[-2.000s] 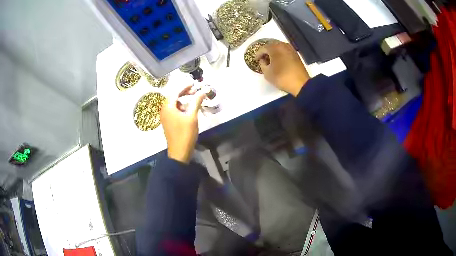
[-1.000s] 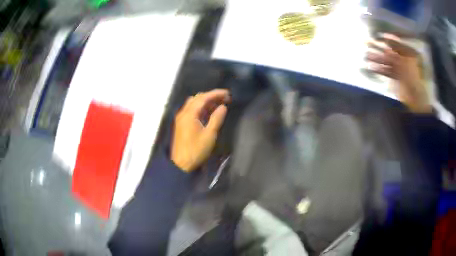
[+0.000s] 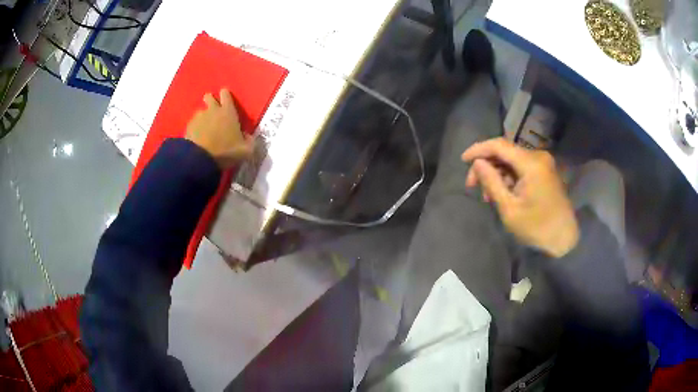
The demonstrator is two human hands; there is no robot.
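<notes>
A red panel point(image 3: 245, 74) lies flat on the white side table point(image 3: 352, 31), its near end hanging past the table's edge. My left hand point(image 3: 218, 132) rests on the panel's red face with fingers spread; whether it grips the panel's edge cannot be told. My right hand point(image 3: 528, 191) is in the air over my lap, fingers curled and apart, holding nothing visible. A pale panel point(image 3: 451, 337) lies on my lap.
A loose grey strap point(image 3: 417, 145) loops off the side table's edge. The blue-edged white bench point(image 3: 566, 38) with a fastener dish point(image 3: 612, 32) is at upper right. A stack of red panels point(image 3: 50, 348) is at lower left.
The view has swung left to the side table. My left hand has moved from the air onto the red panel. My right hand has left the bench and is over my lap.
</notes>
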